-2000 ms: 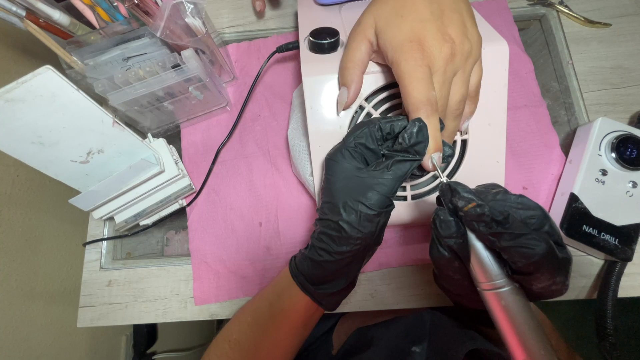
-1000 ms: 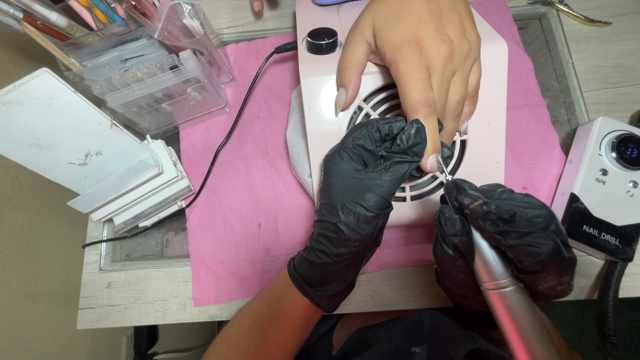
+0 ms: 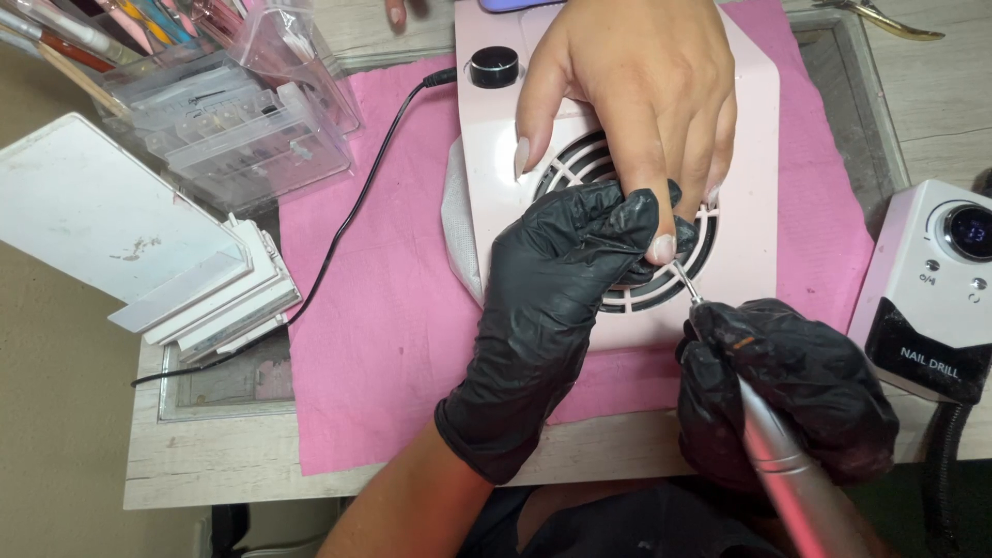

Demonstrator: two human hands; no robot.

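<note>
My left hand (image 3: 554, 302), in a black glove, is closed around the index finger of another person's hand (image 3: 651, 85). That hand lies palm down over a pink nail dust collector (image 3: 620, 325) with a round fan grille (image 3: 577, 163). My right hand (image 3: 783, 380), gloved too, grips a silver nail drill handpiece (image 3: 775, 442) like a pen. The thin metal bit (image 3: 685, 280) points up and left, its tip at the edge of the index fingernail (image 3: 663, 248); whether they touch, I cannot tell. Thumb and other fingers of the person rest spread over the collector.
Pink cloth (image 3: 372, 310) lies under the collector. A black cable (image 3: 372, 170) runs left from it. Clear plastic holders (image 3: 256, 147) with tools and a white lamp-like panel (image 3: 116, 209) stand at left. The nail drill control box (image 3: 930, 287) is at right, metal nippers (image 3: 891, 22) above.
The drill bit and my right hand have shifted slightly against the fingernail. My left hand keeps its hold on the person's finger.
</note>
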